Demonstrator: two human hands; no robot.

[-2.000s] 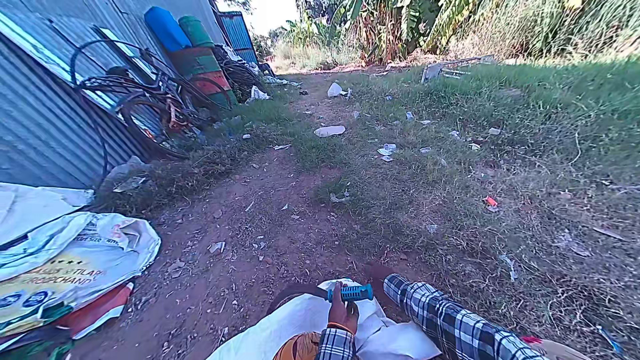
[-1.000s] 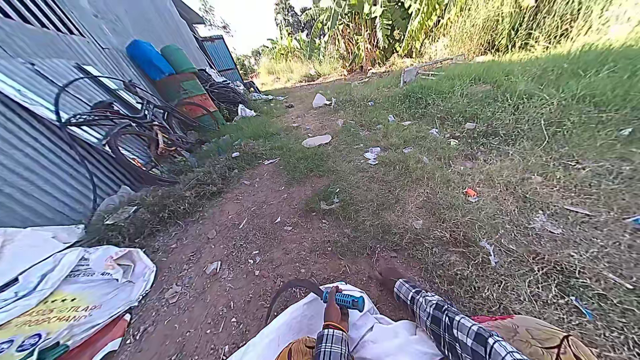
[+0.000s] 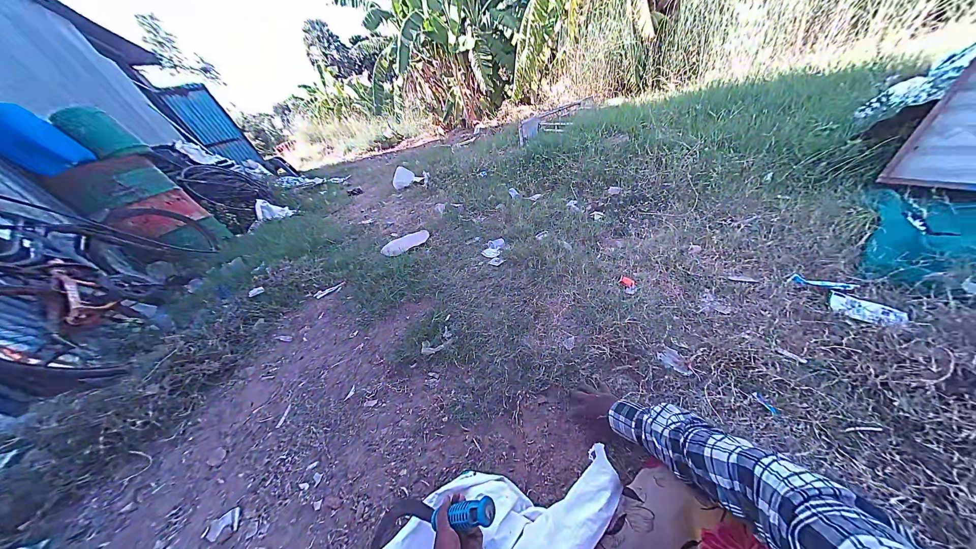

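Observation:
Near the bottom centre, my left hand (image 3: 454,526) is closed around a blue ribbed cylindrical handle (image 3: 467,514). A dark curved piece (image 3: 400,518) lies just left of that hand; whether it joins the handle cannot be told. White sheeting (image 3: 572,511) is bunched under and beside the handle. My right hand (image 3: 593,406), at the end of a checked sleeve, reaches out over the bare soil with nothing visible in it. Below the right forearm lies patterned tan and red cloth (image 3: 659,507).
Bicycle parts (image 3: 72,297) and a blue barrel (image 3: 38,141) stand at the left by the shed. Litter, with a white flat piece (image 3: 406,242), dots the grass. A framed panel (image 3: 938,137) leans at the right above teal sheeting (image 3: 915,236).
The view has swung to the right, bringing the framed panel and teal sheeting into sight. The left hand still holds the blue handle, and the right arm stays stretched out.

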